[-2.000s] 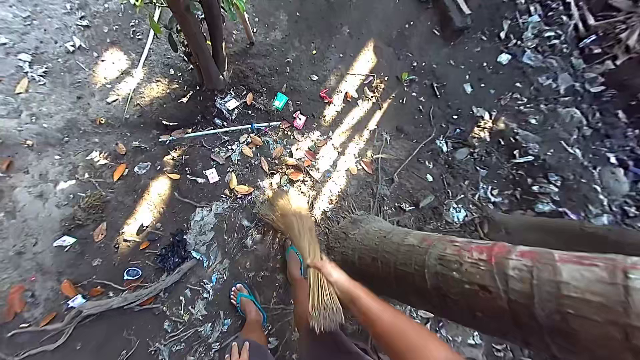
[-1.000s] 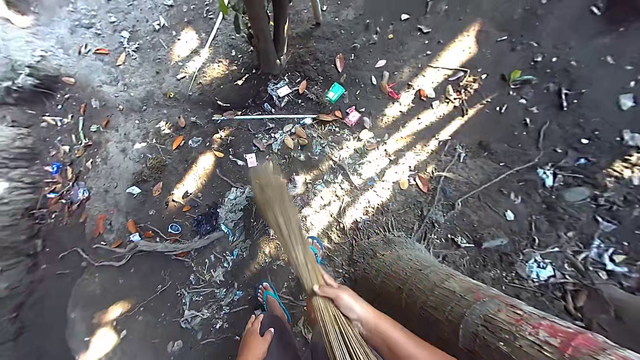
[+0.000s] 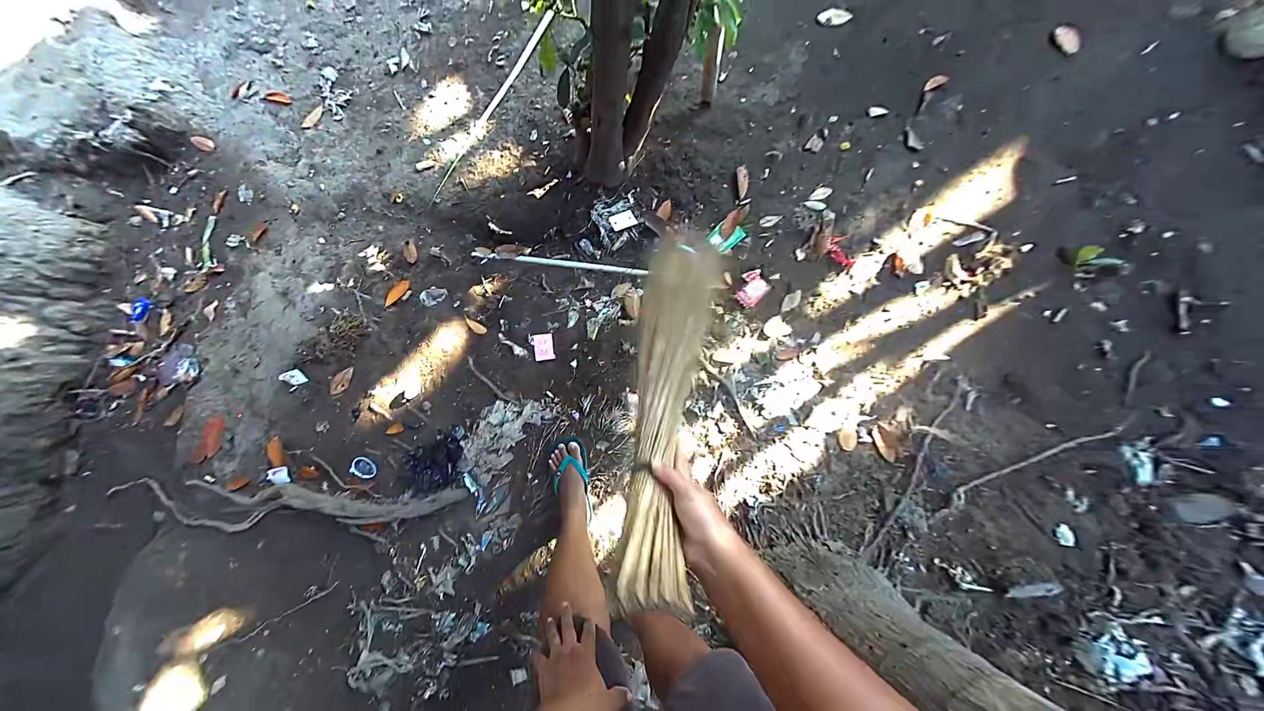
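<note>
In the head view my right hand [image 3: 696, 513] grips a stick broom of thin bound ribs [image 3: 657, 425] around its lower middle. The broom's blurred tip reaches up past a pale stick [image 3: 578, 264], close to a green wrapper [image 3: 727, 238] and a pink wrapper [image 3: 751, 288]. My left hand [image 3: 575, 662] rests on my knee with its fingers spread and nothing in it. Below and left of the broom is my foot in a teal flip-flop [image 3: 571, 469]; the other foot is hidden.
A small tree [image 3: 607, 109] stands at the top. A large trunk or root [image 3: 889, 632] runs across the lower right, and a thinner root [image 3: 346, 506] lies at the lower left. Dry leaves [image 3: 397, 292], a pink paper [image 3: 542, 347] and a blue-and-white cap [image 3: 362, 467] are scattered over dark soil.
The broom, held in my right hand, has swung from pointing up and left to nearly straight up. My left hand stays by the knee. The view has shifted.
</note>
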